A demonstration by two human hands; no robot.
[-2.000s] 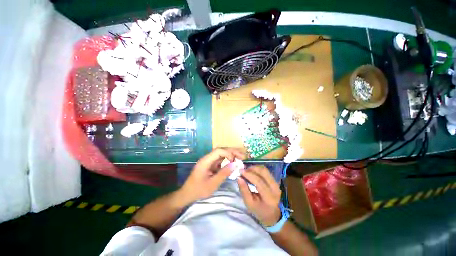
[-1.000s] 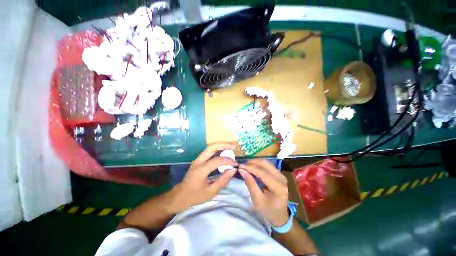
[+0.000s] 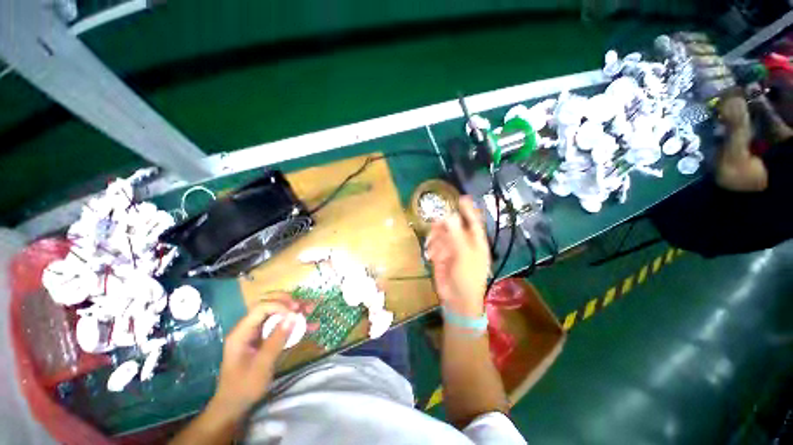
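My left hand (image 3: pixel 252 343) holds a white disc (image 3: pixel 289 330) between its fingers, over the left edge of the green circuit board panel (image 3: pixel 332 320). White discs (image 3: pixel 363 295) fringe the panel's upper right side, and it lies on the tan mat (image 3: pixel 374 230). My right hand (image 3: pixel 461 261) is stretched out beside the tan tip cleaner tub (image 3: pixel 426 198). Its fingers look apart with nothing seen in them, but the tips are blurred. The small white bits seen earlier near the tub are hidden under or behind this hand.
Black fan (image 3: pixel 243 224) behind the mat; disc pile (image 3: pixel 122 261) and pink bubble wrap (image 3: pixel 35 348) at left. Solder spool (image 3: pixel 515 139), black cables (image 3: pixel 500 217) and a larger disc pile (image 3: pixel 609 130) at right. Cardboard box (image 3: pixel 530 348) below; another person's arm (image 3: pixel 739 148) at far right.
The view has swung right. My hands, together at the bench edge before, are apart: the left keeps a disc near the panel, the right has moved out to the tub.
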